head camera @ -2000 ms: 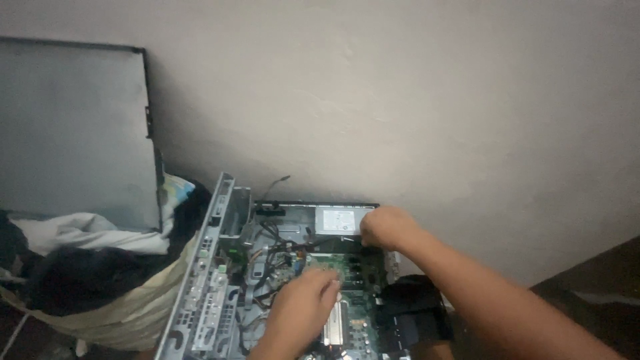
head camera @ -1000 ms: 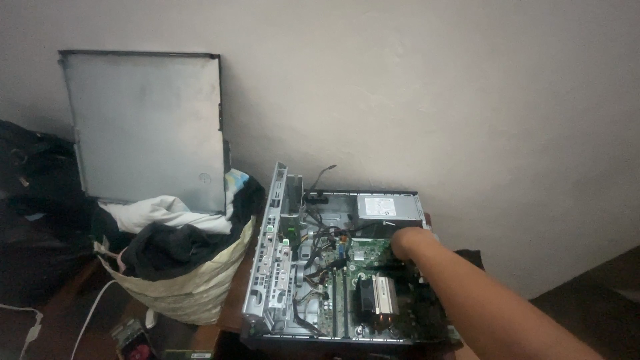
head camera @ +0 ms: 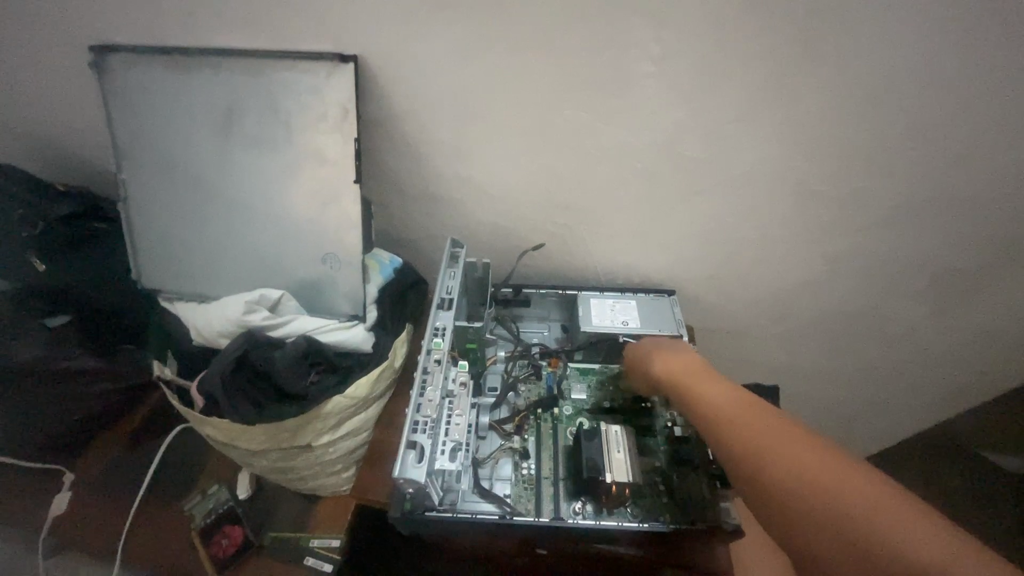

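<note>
An opened desktop computer case [head camera: 552, 524] lies on a wooden surface, its inside facing up. My right hand [head camera: 660, 364] reaches in from the right, just below the power supply [head camera: 632, 314], over the upper part of the green motherboard [head camera: 592, 400]. Its fingers are curled, and whether they grip anything is hidden. A heatsink [head camera: 618, 452] stands on the board, with memory slots [head camera: 550, 464] to its left. Dark cables [head camera: 508, 392] run along the left part. Of my left hand nothing shows; only part of a forearm appears at the bottom edge, below the case.
A metal side panel [head camera: 240, 176] leans on the wall above a woven bag [head camera: 320, 448] stuffed with clothes. Memory modules [head camera: 304, 540] and a small part with a red fan [head camera: 226, 542] lie at the lower left. A white cable [head camera: 148, 488] hangs beside the bag.
My left hand, over the motherboard two seconds ago, has left the view. My right hand has moved from the power supply's right end to below it. The view has shifted.
</note>
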